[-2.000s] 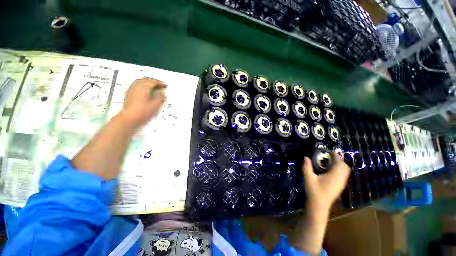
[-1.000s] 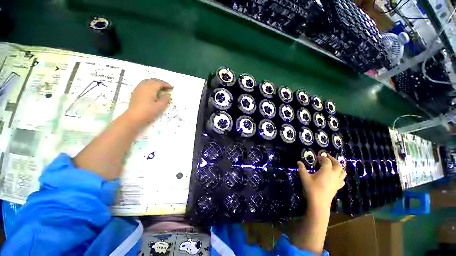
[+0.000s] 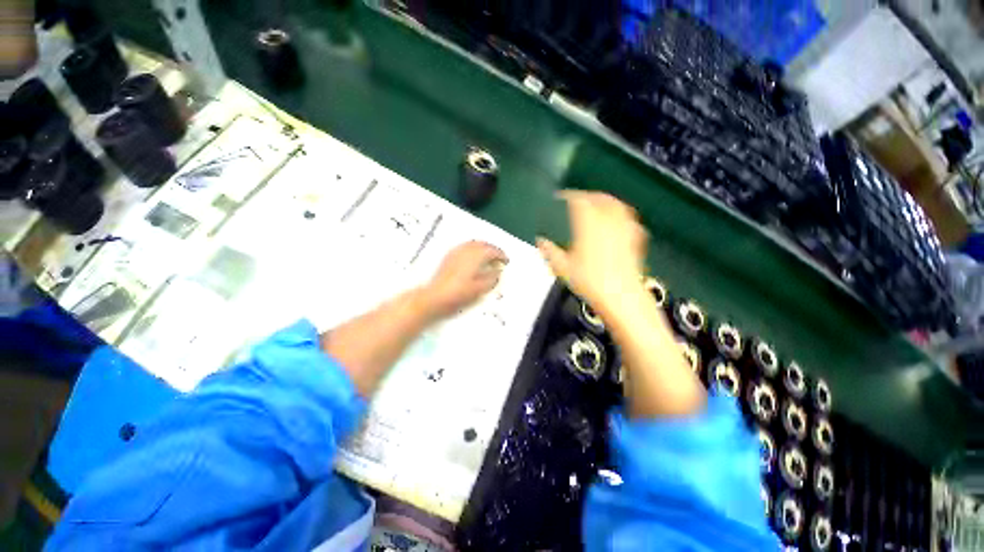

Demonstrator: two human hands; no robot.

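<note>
My right hand (image 3: pixel 604 250) is over the green belt's near edge, above the top left corner of the blister tray, blurred, fingers apart, holding nothing visible. One black cylindrical unit (image 3: pixel 478 178) with a pale ring stands upright on the belt, left of that hand. My left hand (image 3: pixel 468 276) rests half curled on the instruction sheets (image 3: pixel 388 323); whether it holds anything is hidden. The blister tray (image 3: pixel 540 442) has rows of units with pale rings at its far side and dark empty pockets near me. My right forearm covers part of it.
The green conveyor belt (image 3: pixel 394 119) runs behind the worktop, with another black unit (image 3: pixel 276 56) farther left. Several black cylinders (image 3: pixel 140 108) stand at the upper left. Stacked black trays (image 3: pixel 723 119) lie beyond the belt. A blue stool (image 3: pixel 119 415) is at the lower left.
My right hand has left the tray pockets and moved up and left to the belt. The view has turned left. More of the belt and a second unit on it now show.
</note>
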